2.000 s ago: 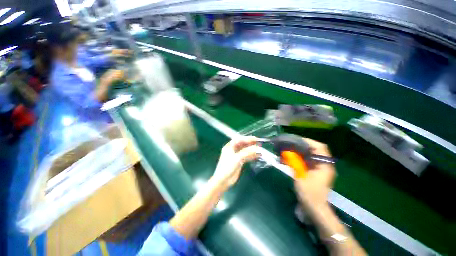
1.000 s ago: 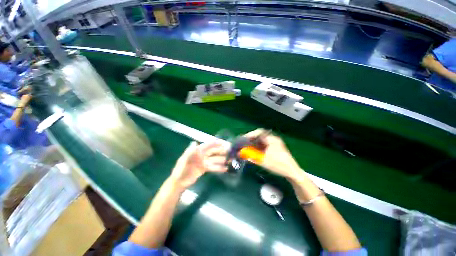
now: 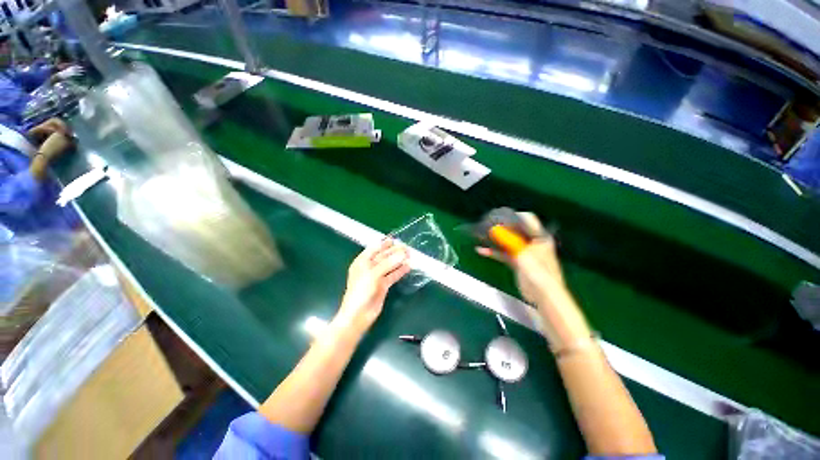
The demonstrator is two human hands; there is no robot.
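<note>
My left hand [image 3: 379, 269] holds a clear blister shell [image 3: 430, 244] by its edge over the pale belt rail. The shell shows no disc in it. My right hand [image 3: 530, 256] is over the green belt, holding an orange-handled tool [image 3: 509, 239] and a dark, blurred round device [image 3: 500, 218]. Two round devices with silver faces and dark side leads lie side by side on the glossy green surface, one on the left [image 3: 441, 351] and one on the right [image 3: 506, 358].
Retail packs [image 3: 443, 154] lie on the green conveyor belt [image 3: 575, 225]. Tall nested shell stacks [image 3: 202, 216] stand at left, with an open carton [image 3: 117, 404] beside the line. A crinkled plastic-lined tray [image 3: 764, 436] is at lower right. Another person's hand [image 3: 51, 144] shows at far left.
The hands have moved apart; my left now holds a shell without a visible disc, and my right has a dark device. Two silver discs now lie in front instead of one.
</note>
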